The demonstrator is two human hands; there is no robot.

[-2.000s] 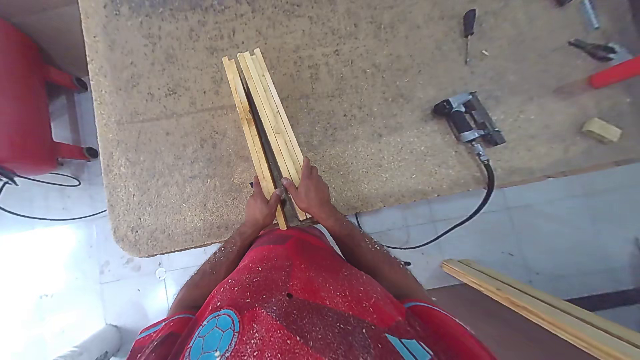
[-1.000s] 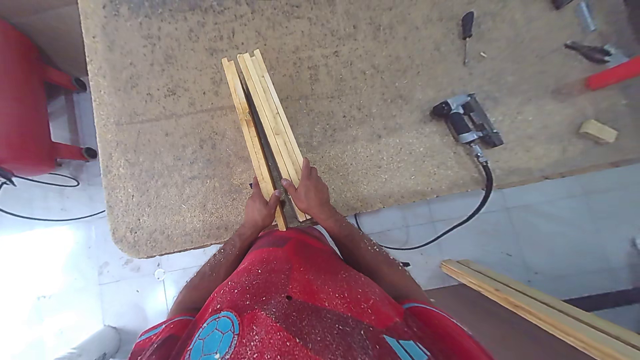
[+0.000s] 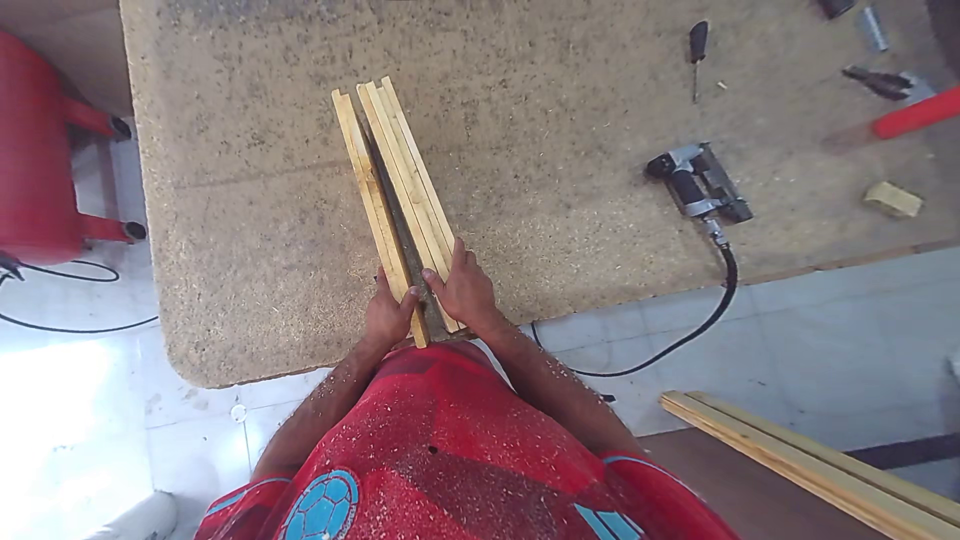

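My left hand (image 3: pixel 390 309) is closed around the near end of a pale wooden strip (image 3: pixel 367 184), which lies slanted on a chipboard worktop (image 3: pixel 247 225). Just right of it, my right hand (image 3: pixel 463 291) grips the near ends of several grooved wooden strips (image 3: pixel 409 176) lying side by side. A narrow dark gap separates the two groups and widens toward my body. The strips' far ends point away and slightly left, with notches showing there. My palms and some fingers are hidden.
A pneumatic stapler (image 3: pixel 697 184) with a black hose (image 3: pixel 705 330) lies right of the strips. Beyond it are a screwdriver (image 3: pixel 697 45), pliers (image 3: pixel 881 81), a red bar (image 3: pixel 919 112) and a wood block (image 3: pixel 894 199). A red tank (image 3: pixel 34 157) stands left; long boards (image 3: pixel 810 457) are lower right.
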